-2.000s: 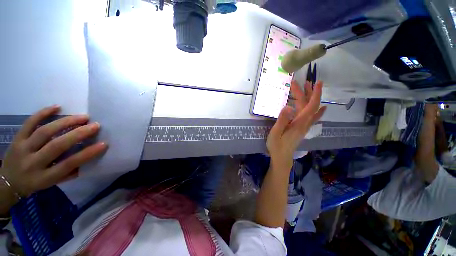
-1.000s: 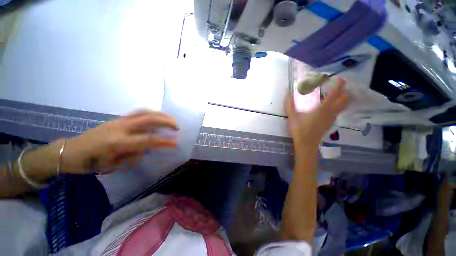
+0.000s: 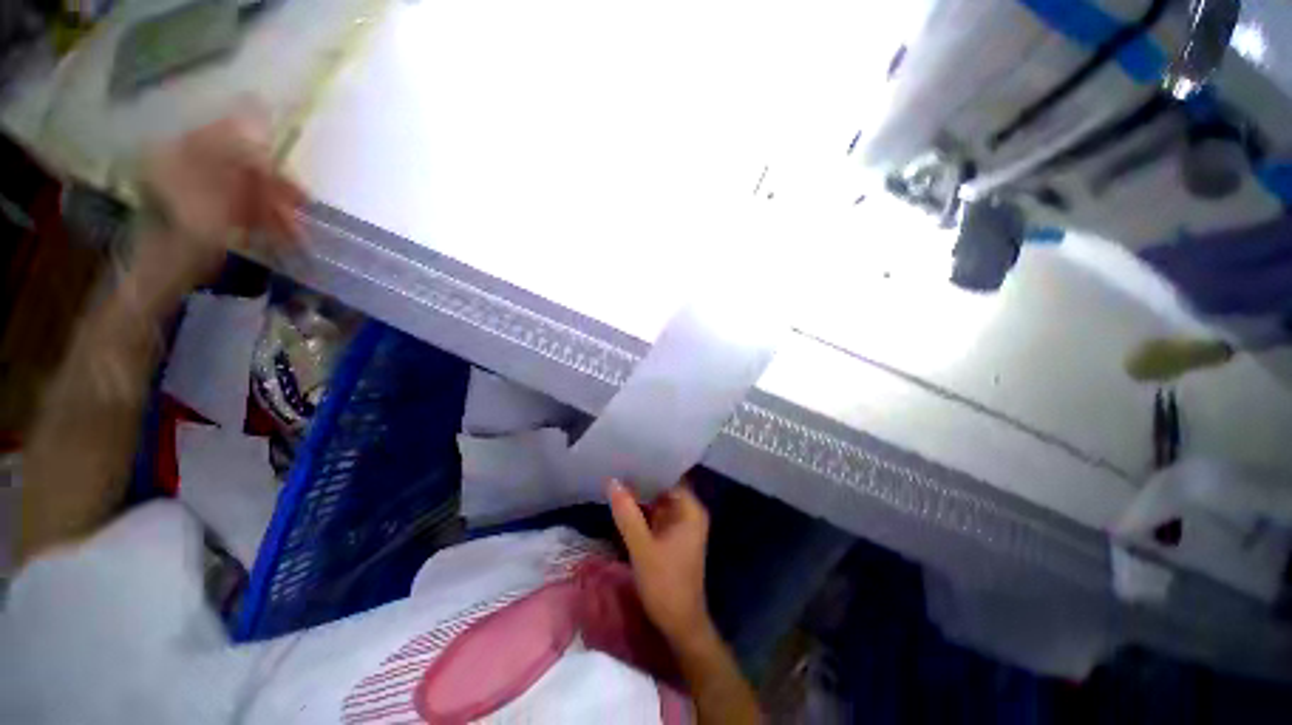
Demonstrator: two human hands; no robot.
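Observation:
A light blue-grey cut piece (image 3: 680, 404) lies over the ruler-marked table edge, its upper part lost in glare and its lower end hanging past the edge. My right hand (image 3: 666, 545) is below the table edge, with fingertips closed at the hanging end of the piece. My left hand (image 3: 220, 184) is blurred over the far left front edge of the table, away from this piece; whether it holds anything cannot be told.
The sewing machine head (image 3: 1091, 99) and black ribbed cylinder (image 3: 988, 244) are at upper right. A pale-handled tool (image 3: 1176, 357) and dark snips (image 3: 1165, 425) are at right. A blue crate (image 3: 340, 482) and pale pieces (image 3: 227, 482) are below the edge. A grey-green rectangle (image 3: 177, 43) lies far left.
The view has swung left. My left hand has left the cut piece and moved far left. My right hand has left the phone area and come to the piece's lower end.

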